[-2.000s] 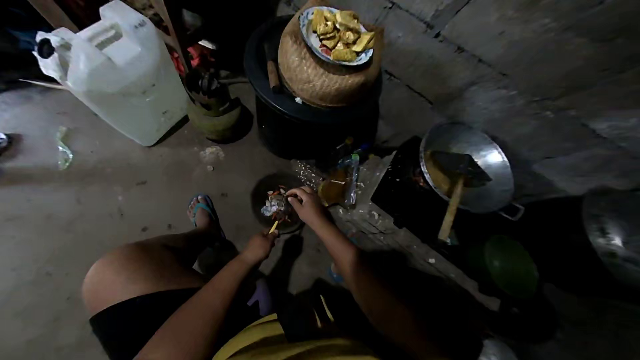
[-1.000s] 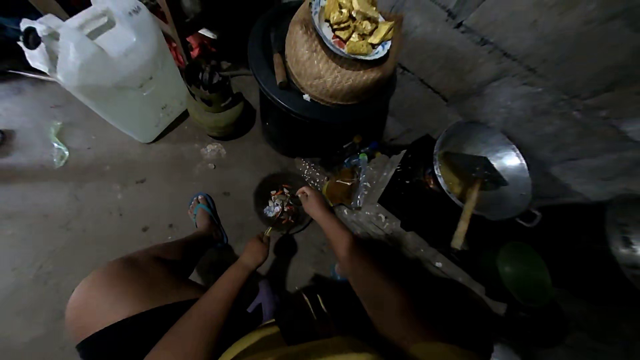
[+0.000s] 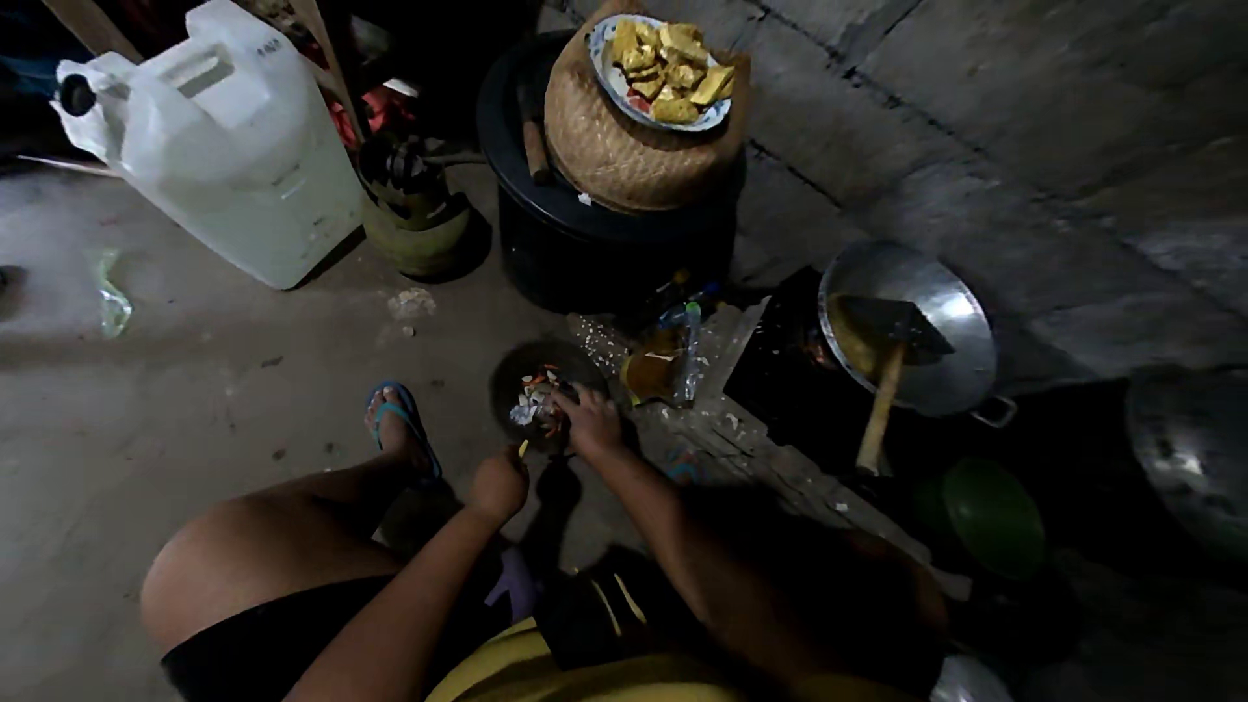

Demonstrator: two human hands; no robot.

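Observation:
A dark round bowl (image 3: 507,375) stands on the floor before me, with chopped red and whitish pieces (image 3: 538,392) in it. My right hand (image 3: 591,419) reaches over the bowl's right side, its fingertips at the pieces; whether it pinches one is too dark to tell. At the bowl's lower edge my left hand (image 3: 499,485) is closed around a small yellowish thing (image 3: 524,448), of which only the tip shows. To the right of the bowl lies a plastic pouch of orange-brown liquid (image 3: 653,375), beside a clear plastic bottle (image 3: 692,356).
A wok (image 3: 960,331) with a wooden-handled spatula (image 3: 882,409) sits on a stove at right. Behind the bowl, a black drum (image 3: 614,263) bears a woven basket (image 3: 614,156) and a plate of yellow pieces (image 3: 673,78). A jerrycan (image 3: 244,156) and green gas cylinder (image 3: 419,234) stand back left.
My right hand's fingers have moved further over the bowl than a second ago. The left hand remains at the bowl's lower edge. The view has shifted slightly.

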